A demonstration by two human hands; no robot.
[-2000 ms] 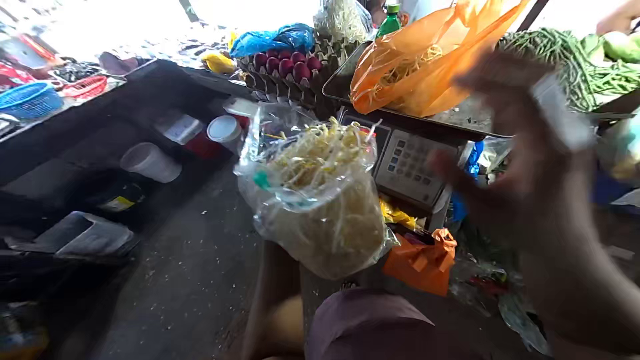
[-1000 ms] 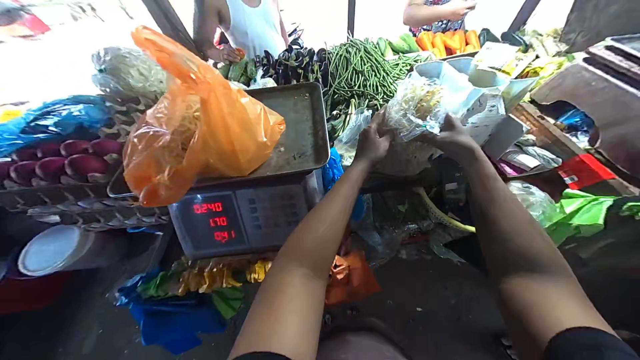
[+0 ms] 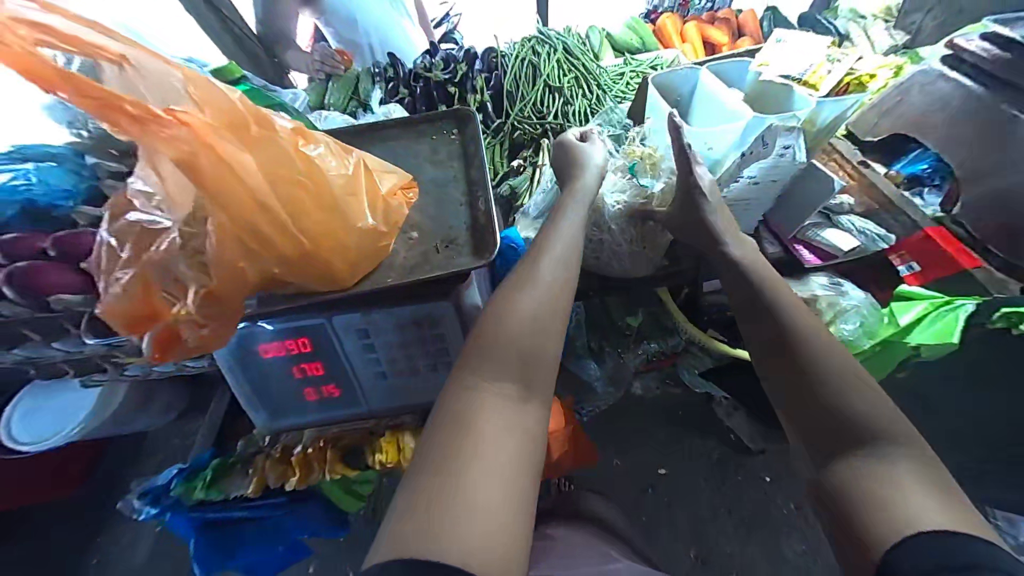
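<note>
A clear plastic bag of bean sprouts [image 3: 632,216] stands between my hands, right of the scale. My left hand [image 3: 579,157] is closed on the upper left edge of this bag. Flat against the bag's right side, my right hand [image 3: 698,200] has its fingers apart and pointing up. A digital scale [image 3: 340,364] with a lit red display stands to the left. Its metal tray [image 3: 448,188] carries an orange plastic bag [image 3: 312,200], whose contents are mostly hidden.
Green long beans [image 3: 552,80], eggplants [image 3: 448,76] and carrots [image 3: 708,32] lie behind. White containers [image 3: 720,104] stand just right of the sprouts. Red onions [image 3: 48,272] are at far left. A person in a white top [image 3: 372,32] is across the stall.
The sprouts bag was in front of me two seconds ago and is now right of the scale. My right palm has opened beside it. The orange bag's top has tipped left, and the scale's display has changed.
</note>
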